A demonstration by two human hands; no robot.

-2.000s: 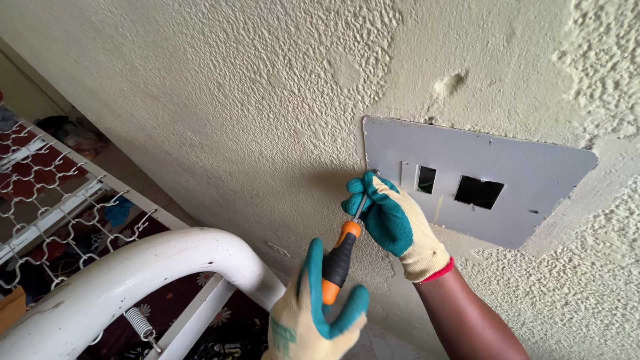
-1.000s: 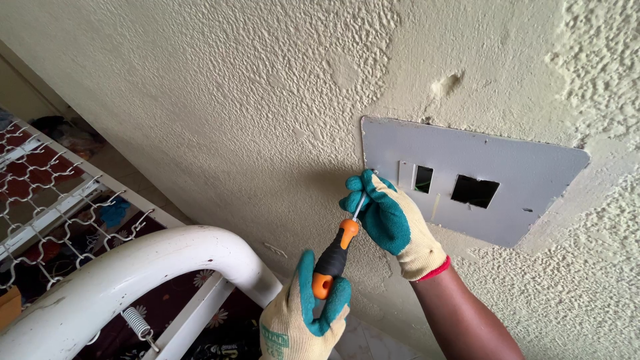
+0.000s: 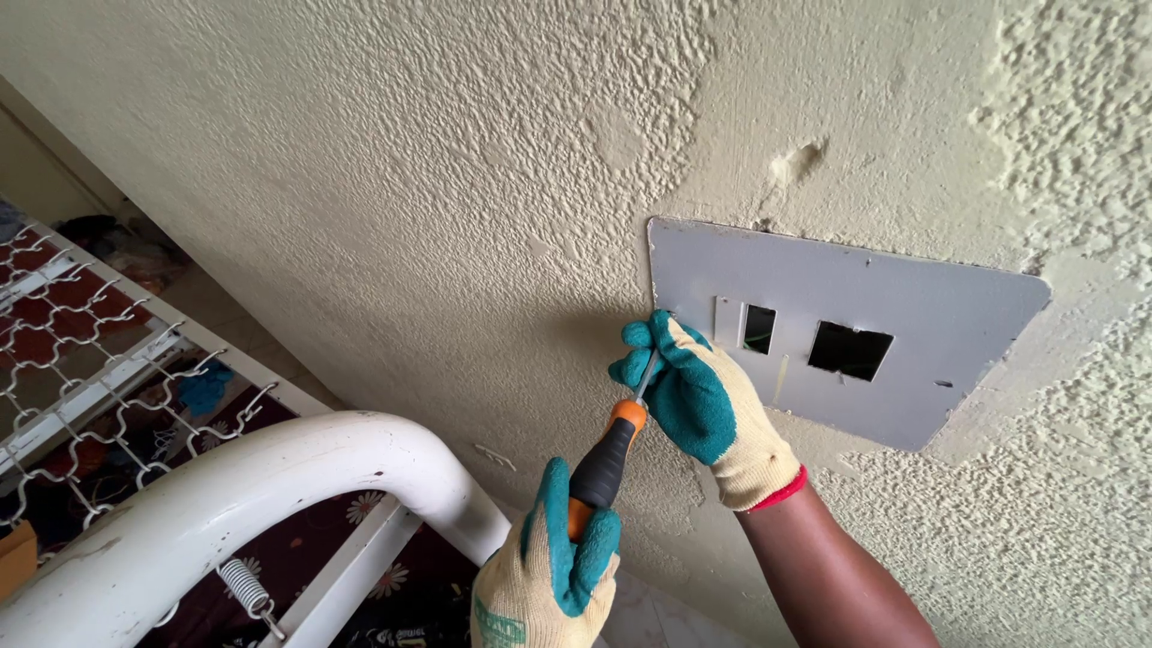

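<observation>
My left hand (image 3: 549,558), in a cream knit glove with teal coated fingers, holds the black and orange handle of a screwdriver (image 3: 601,468). Its metal shaft slants up to the right. The fingers of my right hand (image 3: 688,387), gloved alike with a red cuff, close around the upper shaft at the left edge of a grey cover plate (image 3: 945,315). They hide the screwdriver's tip, and whether a screw is there cannot be seen. The plate lies against the textured wall (image 3: 432,180) and has two dark rectangular openings, with a greenish wire faintly visible in the smaller one.
A curved white metal bed-frame tube (image 3: 270,477) fills the lower left. Behind it are wire mesh (image 3: 81,378), a coil spring (image 3: 243,585) and dark floral fabric (image 3: 297,540). Above the plate, the wall has a chipped hollow (image 3: 798,164).
My left hand's fingers have shifted on the screwdriver handle; two seconds ago they were more spread around it. My right hand stays at the plate's left edge.
</observation>
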